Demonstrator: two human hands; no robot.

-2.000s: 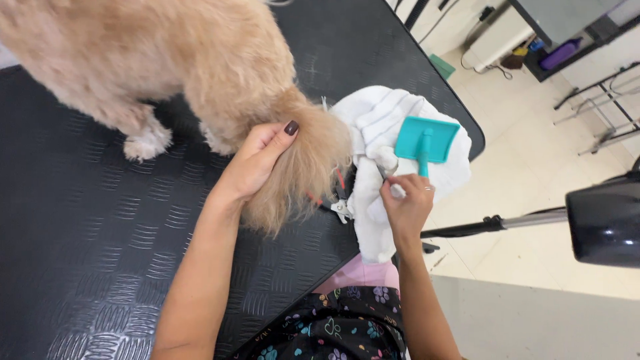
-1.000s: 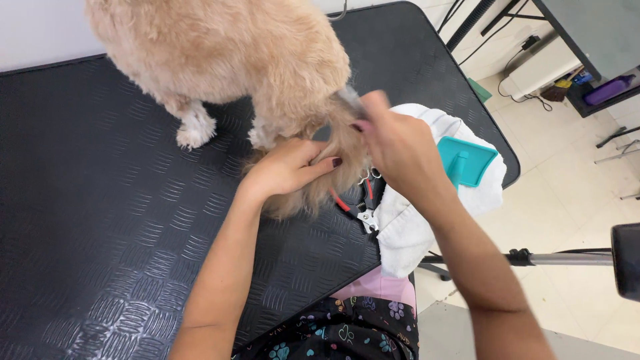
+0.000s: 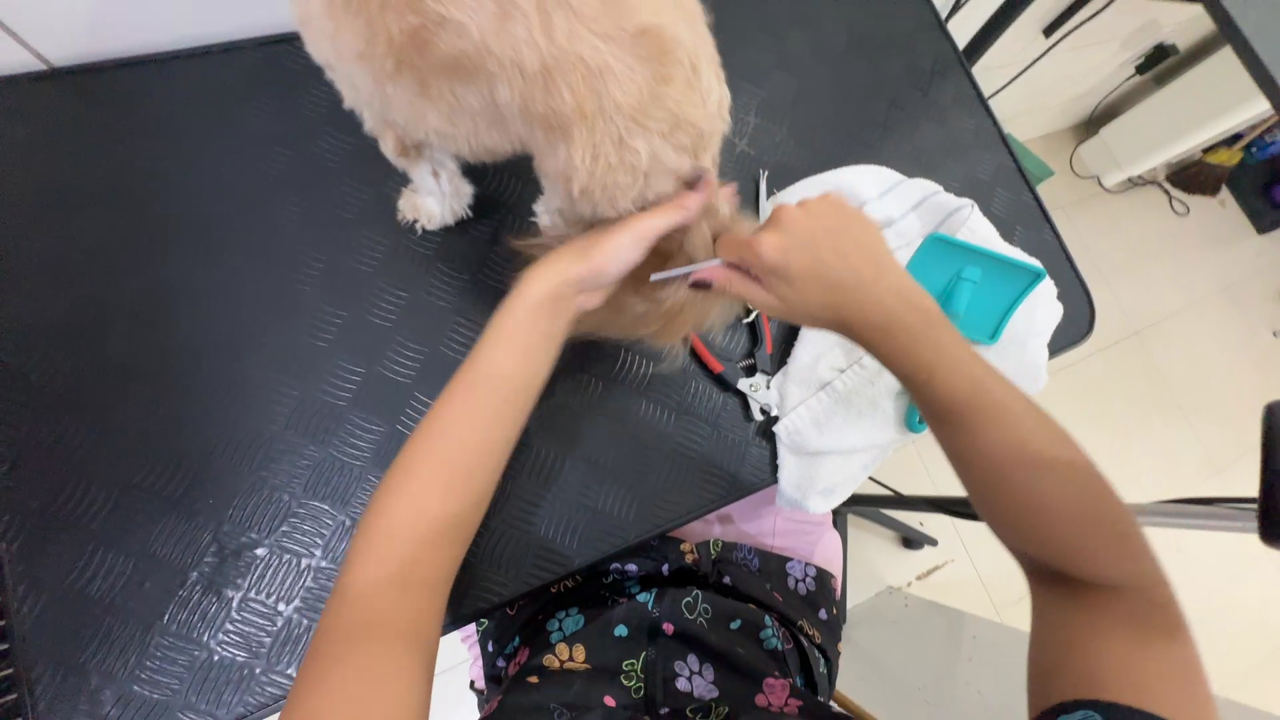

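Note:
A cream-coloured dog (image 3: 560, 90) stands on a black textured grooming table (image 3: 200, 400), its head out of view. My left hand (image 3: 620, 245) lies against the base of its fluffy tail (image 3: 650, 310), fingers stretched toward the rump; whether it grips the hair cannot be told. My right hand (image 3: 800, 260) is closed on a thin light metal comb (image 3: 686, 270) that lies across the tail hair. Nail clippers with red and black handles (image 3: 757, 385) rest just below the tail, beside a white towel (image 3: 850, 400). On the towel lies a teal slicker brush (image 3: 975, 290).
Beyond the table's right edge (image 3: 1060, 230) are a tiled floor (image 3: 1150, 400) and a metal stand arm (image 3: 1190, 515). A white appliance with a cable (image 3: 1170, 110) stands at the upper right. The patterned apron (image 3: 670, 640) is close to the table's front edge.
My right hand has moved from over the towel onto the tail, comb in hand. My left hand, earlier holding the tail from the side, now lies higher, by its base.

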